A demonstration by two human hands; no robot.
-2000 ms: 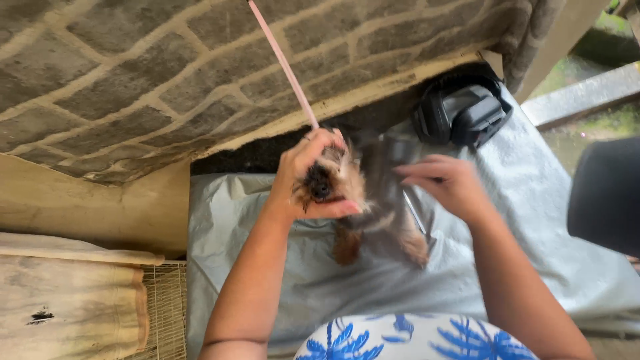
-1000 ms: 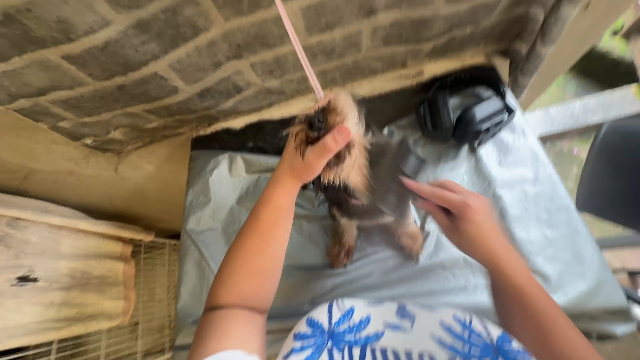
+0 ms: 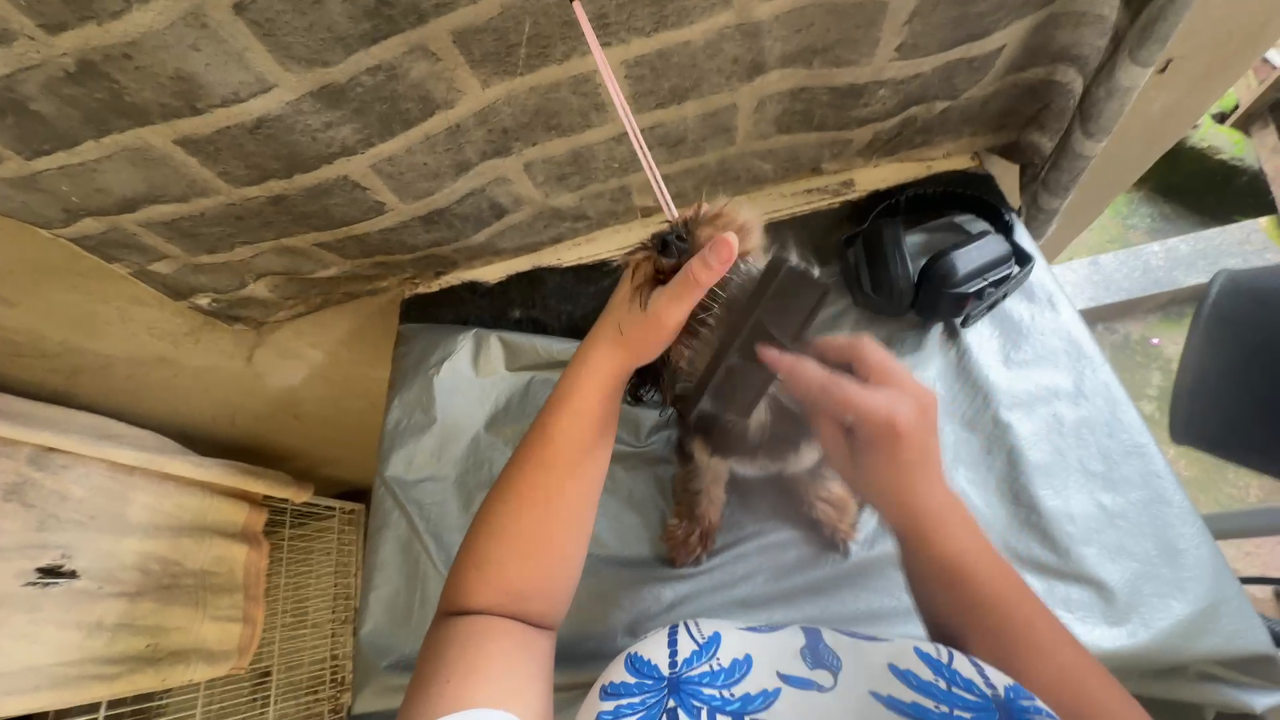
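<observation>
A small brown and dark dog with shaggy fur stands on a silvery sheet, its muzzle tipped up. My left hand cups its jaw and neck, thumb along the side of the face. In my right hand is a dark grooming brush with a wide rectangular head, held against the dog's chest and shoulder; motion blurs the hand, and the handle is mostly hidden. A thin pink cord runs from above down to the dog's head.
Black earmuffs lie on the sheet at its back right corner. A block wall rises behind the dog. At the lower left stands a wire cage partly covered by a stained cloth. A black object is at the right edge.
The dog's face, turned toward the camera two seconds ago, now points up and to the left in my left hand. The brush has shifted on the dog's front and shows more of its broad side.
</observation>
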